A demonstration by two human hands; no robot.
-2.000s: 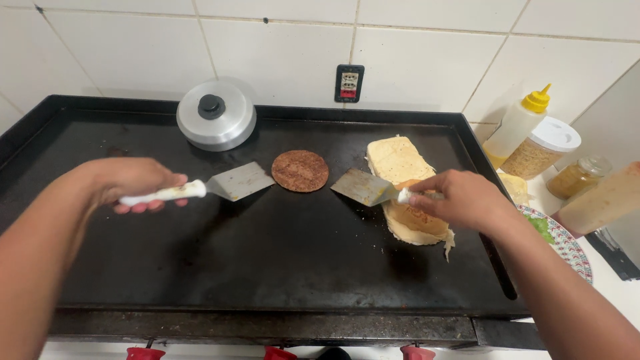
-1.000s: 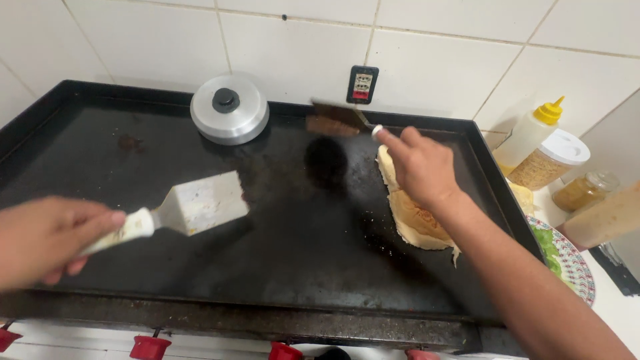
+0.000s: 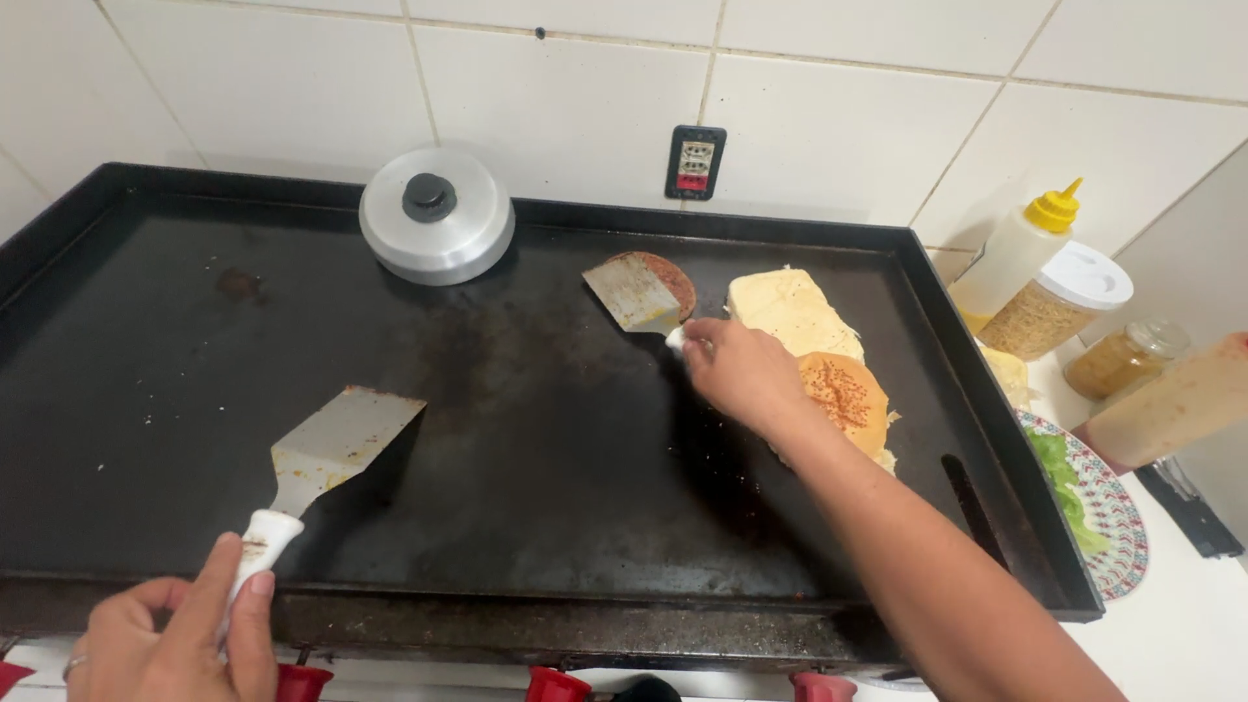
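My left hand point(image 3: 185, 634) grips the white handle of a metal spatula point(image 3: 346, 439), its blade raised over the front left of the black griddle point(image 3: 546, 468). In my right hand point(image 3: 746, 375) is a second white-handled spatula point(image 3: 634, 292), whose blade covers part of a browned burger patty point(image 3: 673, 278) near the griddle's back edge. Whether that blade presses on the patty I cannot tell. Just right of it lie pale slices of bread point(image 3: 790, 307) and a seeded bun top point(image 3: 843, 400), partly hidden by my right hand and forearm.
A domed aluminium lid point(image 3: 439, 234) stands at the griddle's back. Beyond the right rim are a yellow-capped squeeze bottle point(image 3: 1014, 253), a white-lidded container point(image 3: 1048, 312), a glass jar point(image 3: 1126, 361), a sauce bottle point(image 3: 1170, 409) and a patterned plate point(image 3: 1121, 536) with lettuce. Red knobs point(image 3: 558, 685) line the front.
The patty was at mid-griddle two seconds ago and now lies farther back. My right hand has moved left and back, away from the bread. My left spatula has moved toward the front.
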